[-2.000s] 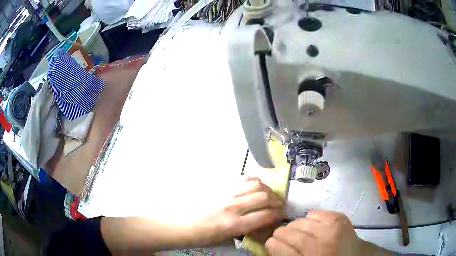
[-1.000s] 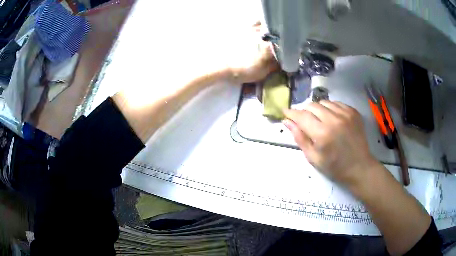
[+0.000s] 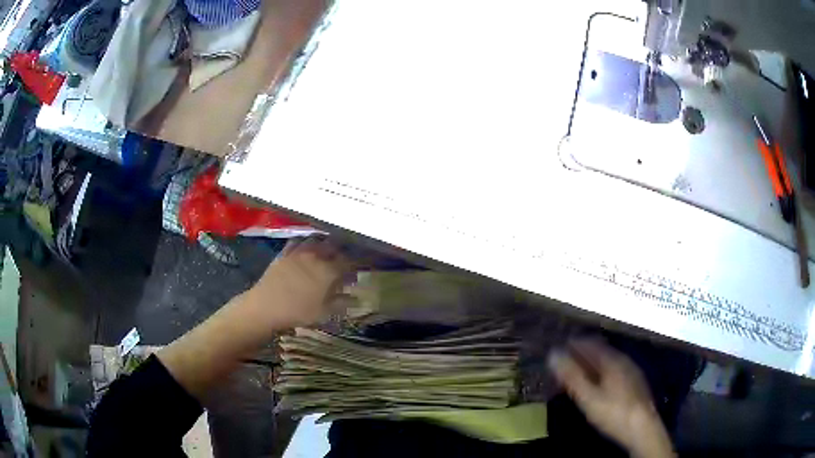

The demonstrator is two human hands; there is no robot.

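A bundle of olive and grey-brown cut strips (image 3: 402,371) lies on the lap below the table's front edge, its layers fanned. An olive strip (image 3: 407,297) lies over the far side of the bundle, slightly blurred. My left hand (image 3: 308,282) is at this strip's left end, its fingers closed on it; the fingertips are partly hidden. My right hand (image 3: 608,385) is blurred, right of the bundle, fingers apart and empty. The sewing machine's presser foot (image 3: 652,80) stands over the shiny slide plate (image 3: 617,85), with no fabric visible under it.
The white table (image 3: 429,116) has a printed ruler along its front edge. Orange-handled snips (image 3: 773,170), a thin brown tool (image 3: 802,246) and a black rectangle (image 3: 807,116) lie at the right. A red plastic bag (image 3: 219,210) hangs by the table's left corner. Cloths lie on the brown side board (image 3: 259,72).
Both hands have left the needle area and moved down to the lap. The olive piece seen at the needle is no longer there. The view has shifted down and left, showing the whole bundle.
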